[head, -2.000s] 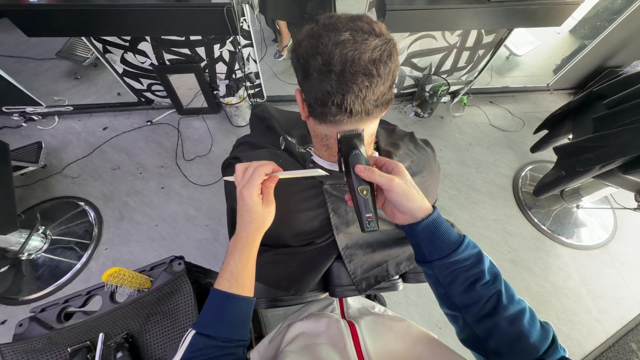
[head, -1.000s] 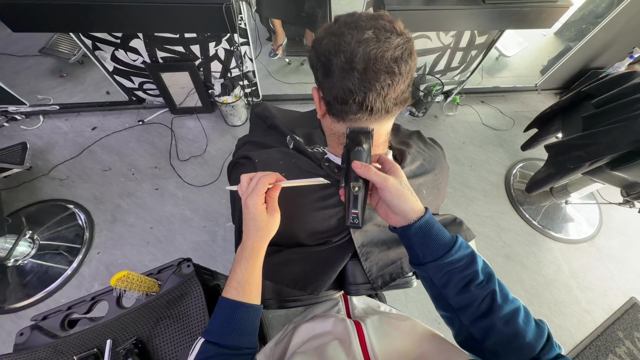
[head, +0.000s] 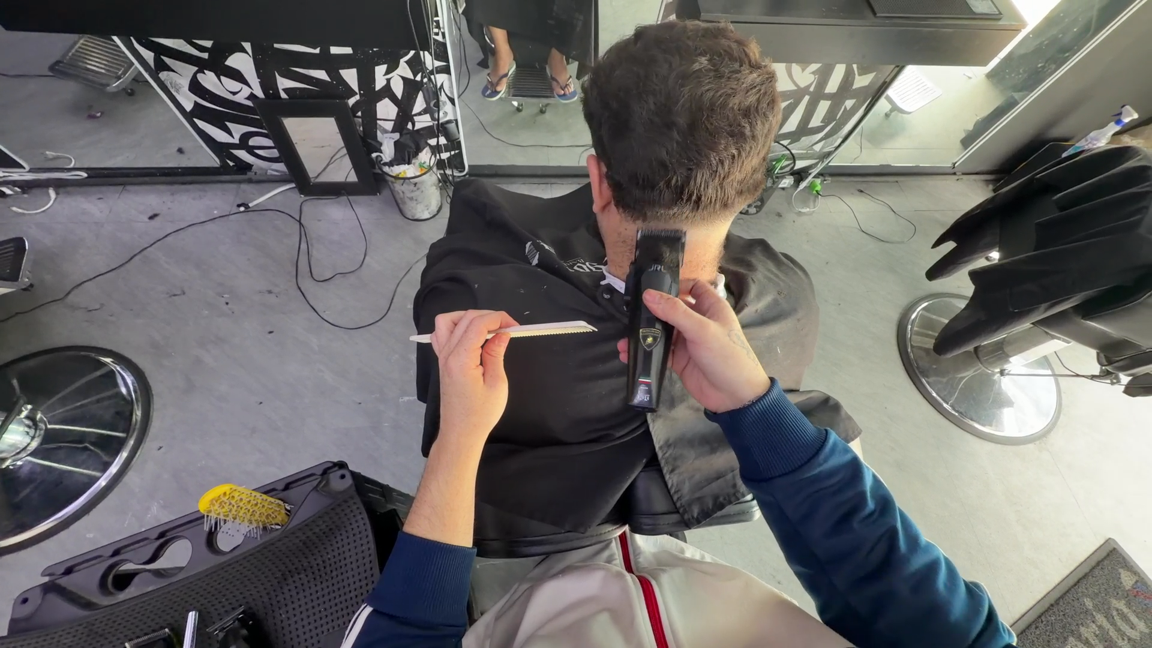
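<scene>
A person with short dark hair point(head: 682, 121) sits facing away from me, wrapped in a black barber cape point(head: 549, 405). My right hand point(head: 706, 346) grips a black hair clipper point(head: 650, 315), held upright with its blade end at the nape, just under the hairline. Whether the blade touches the skin I cannot tell. To the left, my left hand point(head: 472, 369) holds a white comb point(head: 551, 329) level over the cape, its teeth facing down and its tip pointing right, a short way from the clipper. Part of my right hand's fingers is hidden behind the clipper.
A dark trolley point(head: 297, 558) with a yellow vented brush point(head: 243, 507) stands at the lower left. Chair bases lie left point(head: 135, 432) and right point(head: 1008, 396). Black cables point(head: 337, 324) cross the floor. Ahead are a waste bin point(head: 416, 193), a framed mirror point(head: 317, 148) and counters point(head: 855, 31).
The clipper and my right hand stay near the nape, and my left hand keeps its hold on the comb. Beyond a small shift of the view, little has plainly changed.
</scene>
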